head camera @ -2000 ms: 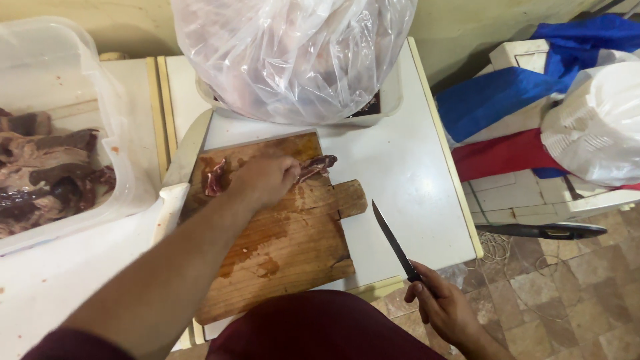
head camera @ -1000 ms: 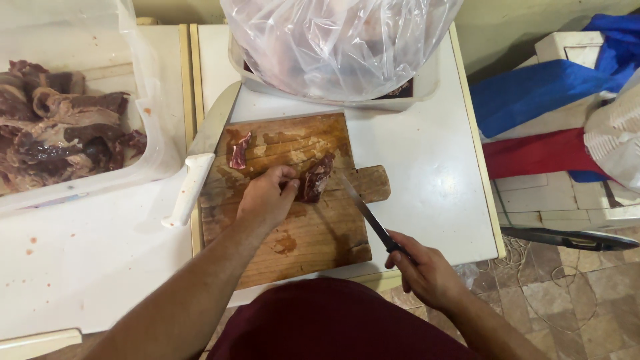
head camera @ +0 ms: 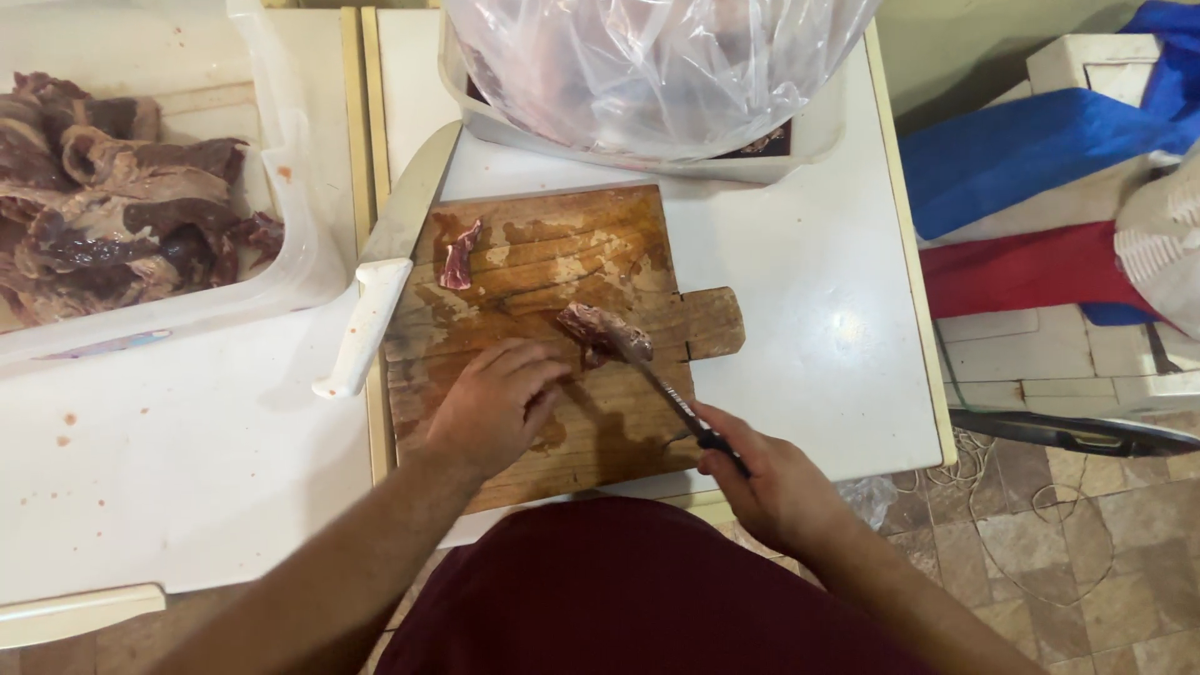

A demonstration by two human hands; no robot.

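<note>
My right hand (head camera: 764,478) holds a narrow knife (head camera: 666,386) by its black handle, its blade tip at a chunk of raw meat (head camera: 595,328) on the wooden cutting board (head camera: 600,234). Over the board, just left of and below the chunk, is my left hand (head camera: 502,398); its fingers are bent and nothing shows in them. A smaller strip of meat (head camera: 459,258) lies on the board's upper left. The large white-handled knife (head camera: 408,206) lies at the board's left edge, blade pointing up and away.
A clear plastic tub (head camera: 305,253) with raw meat stands at the left. Behind the board a plastic bag (head camera: 656,75) bulges over a shallow tray (head camera: 637,164). Blue cloth (head camera: 1031,155) and red cloth (head camera: 1031,267) lie on a white piece of furniture at the right.
The narrow knife, beside the board two seconds ago, has moved left to the meat chunk. My left hand, on the meat before, has drawn back slightly from it.
</note>
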